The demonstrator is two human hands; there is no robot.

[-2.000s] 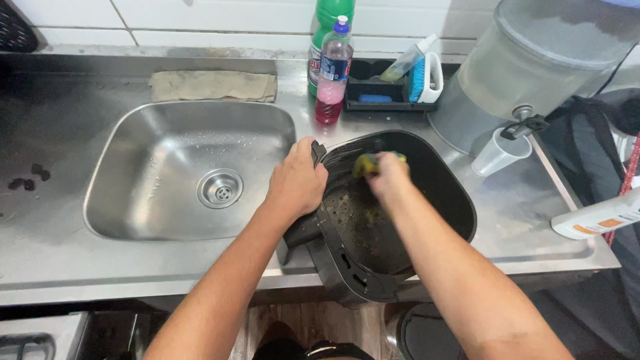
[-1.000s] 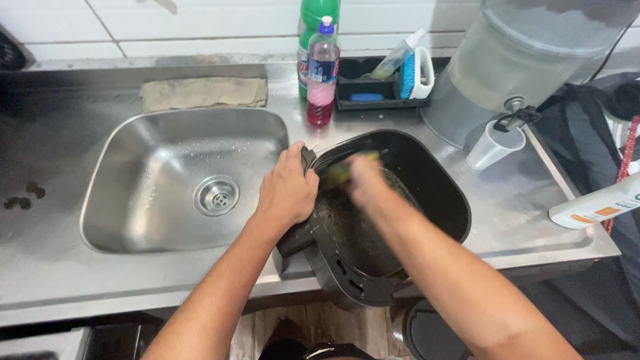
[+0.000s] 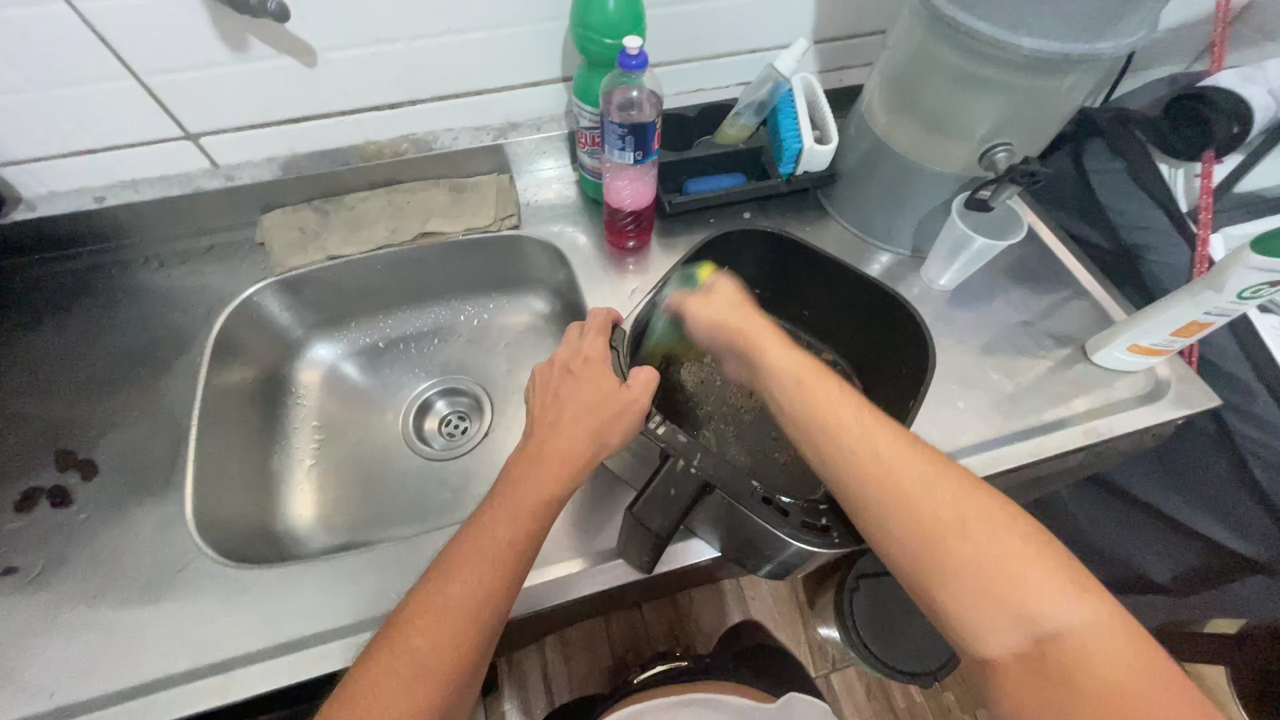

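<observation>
A black air fryer basket (image 3: 880, 330) sits tilted on the steel counter, right of the sink, its handle (image 3: 660, 512) pointing toward me. My left hand (image 3: 588, 385) grips the basket's left rim, with the thumb over the edge. Inside the basket my right hand (image 3: 725, 318) is closed on a yellow and green sponge (image 3: 668, 335), blurred and against the inner left wall. Crumbs or grime show on the basket floor below that hand. The fingertips of my right hand are hard to make out.
Left lies a steel sink (image 3: 330, 420); a folded cloth (image 3: 390, 220) is behind it. Detergent bottle (image 3: 631, 150), green bottle (image 3: 590, 90) and black caddy (image 3: 725, 178) with brush (image 3: 805, 125) stand behind the basket. Right are a water dispenser (image 3: 920, 120), plastic cup (image 3: 972, 240) and white bottle (image 3: 1180, 305).
My right hand has moved with the sponge toward the basket's left wall. My left hand keeps its grip on the rim.
</observation>
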